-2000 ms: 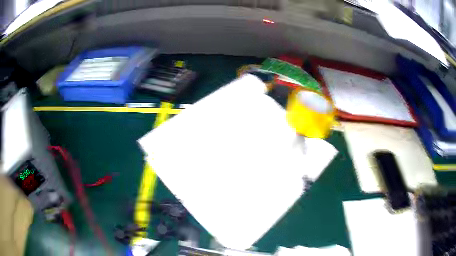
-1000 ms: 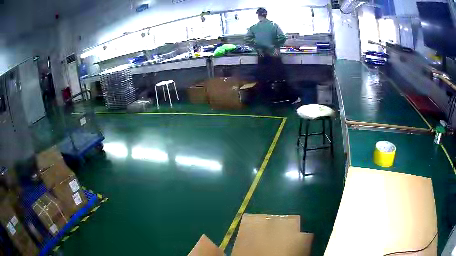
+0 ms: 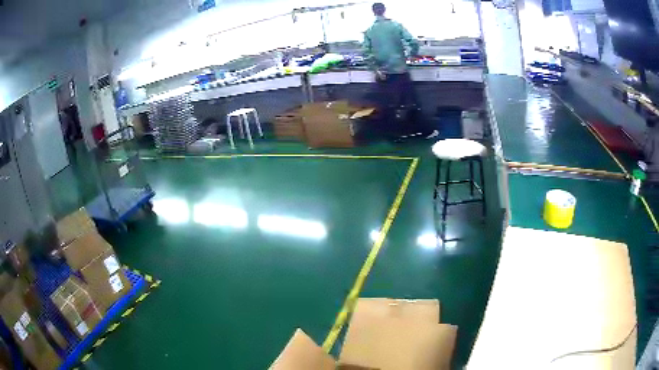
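Neither of my hands is in the picture. Nearest in front of me, an open cardboard box (image 3: 394,332) shows its raised flaps at the bottom edge; its inside is cut off. To its right, a large tan cardboard sheet or box top (image 3: 560,300) lies at the end of a green-topped bench (image 3: 524,195), with a thin dark cord across its lower part. A yellow tape roll (image 3: 559,209) stands on the bench just behind the cardboard.
A round stool (image 3: 459,149) stands left of the bench. A person (image 3: 390,50) stands at the far workbench (image 3: 339,74), near a cardboard box (image 3: 329,124) and a white stool (image 3: 243,115). Cartons (image 3: 90,246) sit on a blue pallet (image 3: 108,311) at left, near a cart (image 3: 119,206).
The view first swung from the bench with papers and power supply to the open floor. Since then it has shifted slightly, and the far person's pose differs a little.
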